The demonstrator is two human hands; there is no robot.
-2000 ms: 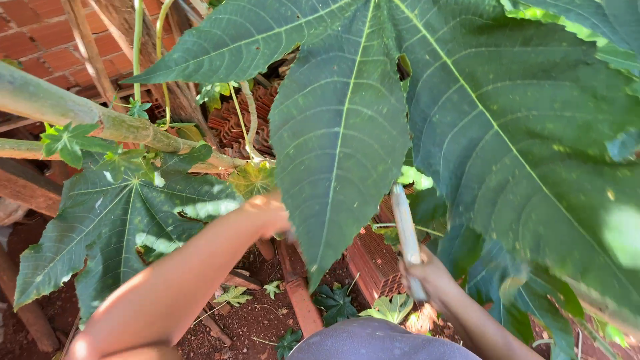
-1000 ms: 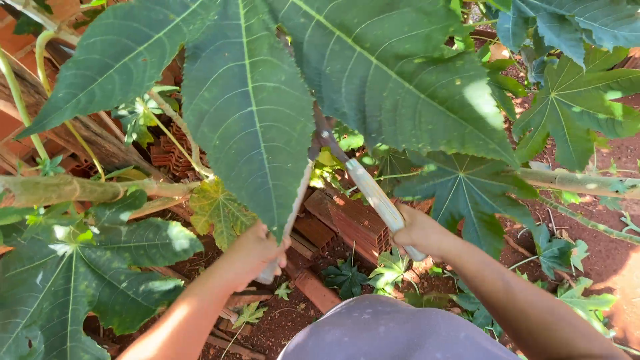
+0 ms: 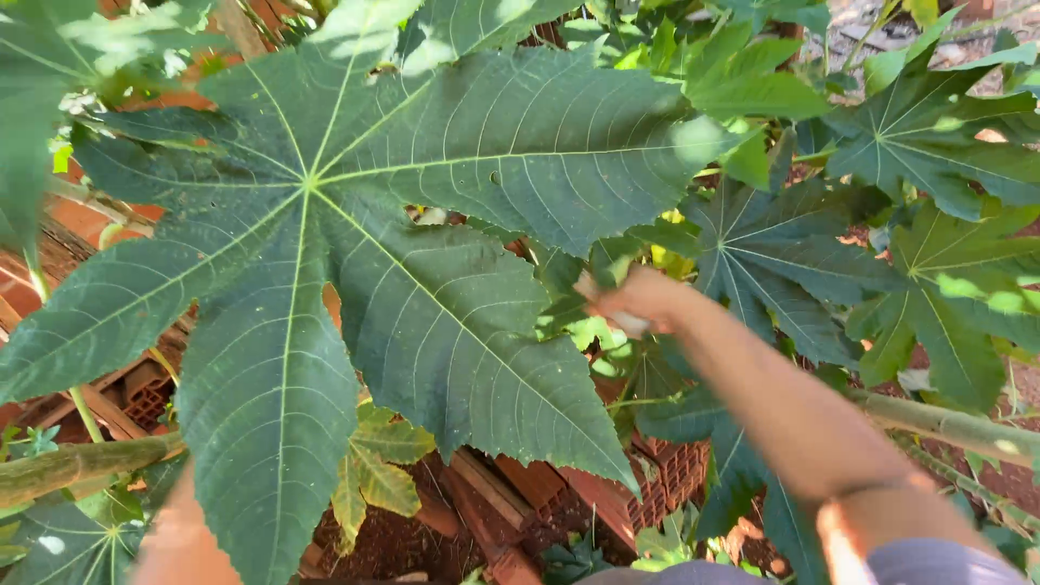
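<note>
My right hand (image 3: 638,302) is closed on a pale tool handle, of which only a short piece shows below the fingers. The rest of that tool is hidden among leaves. A large lobed green leaf (image 3: 455,325) covers the middle and left of the head view, with one lobe close to my right hand. Behind its lower left lobes is my left arm, seen only as a blurred forearm at the bottom; my left hand is hidden.
A thick plant stem (image 3: 934,422) crosses at the right, and another stem (image 3: 89,467) at the left. Hollow red clay bricks (image 3: 670,479) and wooden pieces (image 3: 491,491) lie below on reddish soil. More lobed leaves (image 3: 723,244) crowd the right side.
My right hand has risen from low beside my body to among the leaves. My left hand, seen on the other handle one second ago, is now out of sight behind the large leaf.
</note>
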